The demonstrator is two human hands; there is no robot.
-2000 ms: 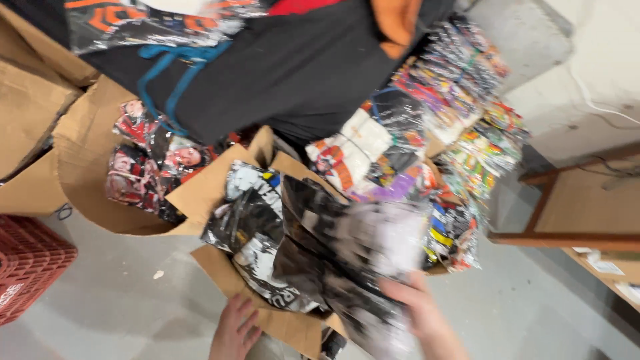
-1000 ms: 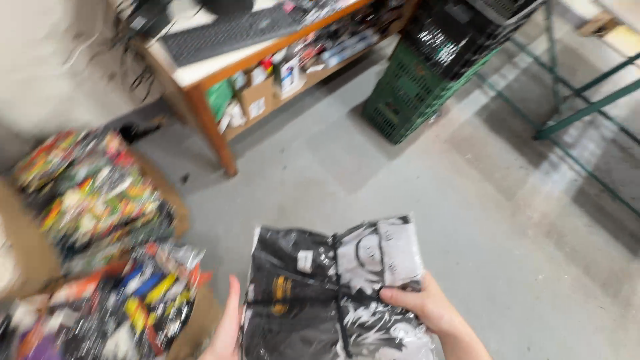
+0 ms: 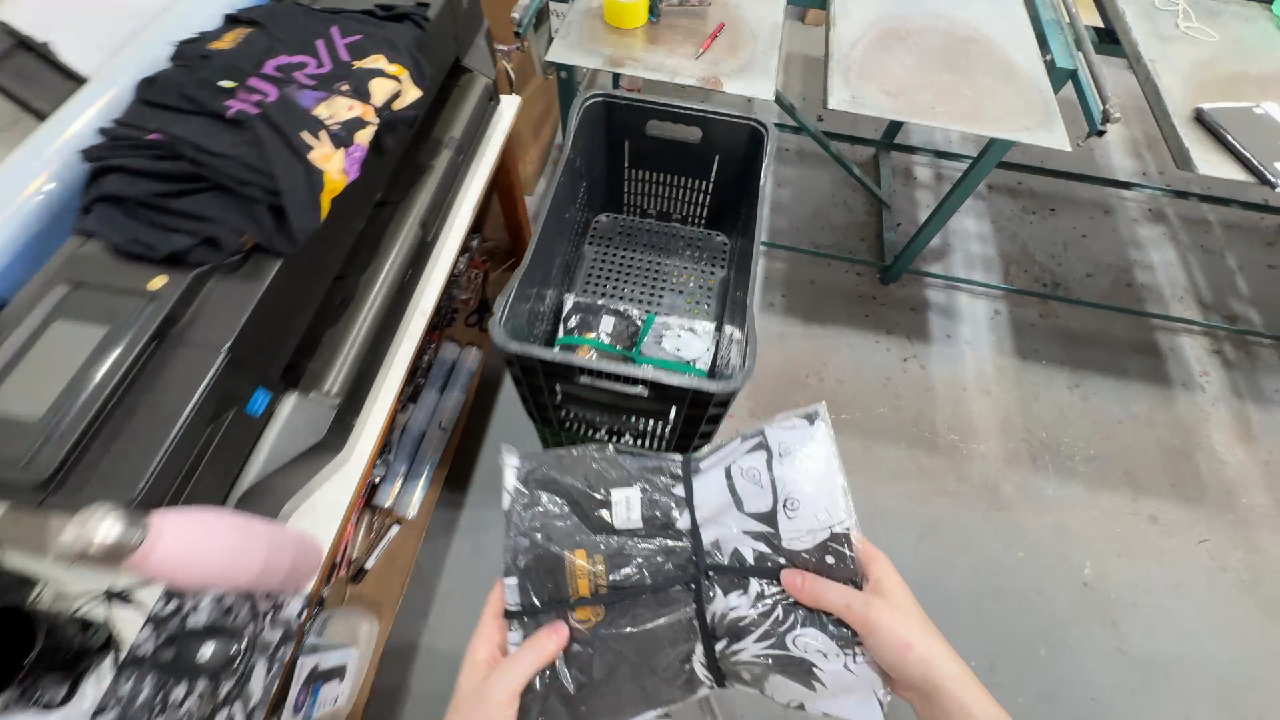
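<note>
A bundle of plastic-bagged black and white printed garments (image 3: 640,640), tied crosswise with a black band, is held level between my hands. My left hand (image 3: 510,650) grips its left edge, thumb on top. On the right edge, my right hand (image 3: 880,620) has its thumb over the plastic near the band. Just beyond the bundle stands a black plastic crate (image 3: 762,250). Inside it, at the near end, lies another bagged bundle (image 3: 605,327) tied with a green band.
At left, a pile of black printed T-shirts (image 3: 250,130) lies on a large black machine (image 3: 200,380). A pink-handled object (image 3: 225,548) is at lower left. Metal-topped tables (image 3: 940,60) on green legs stand beyond the crate, one bearing a red pen (image 3: 711,40).
Two seconds ago the bundle was over an open cardboard box, with my right hand on it; now both hands hold it before the black crate. The view has swung away from the boxes.
</note>
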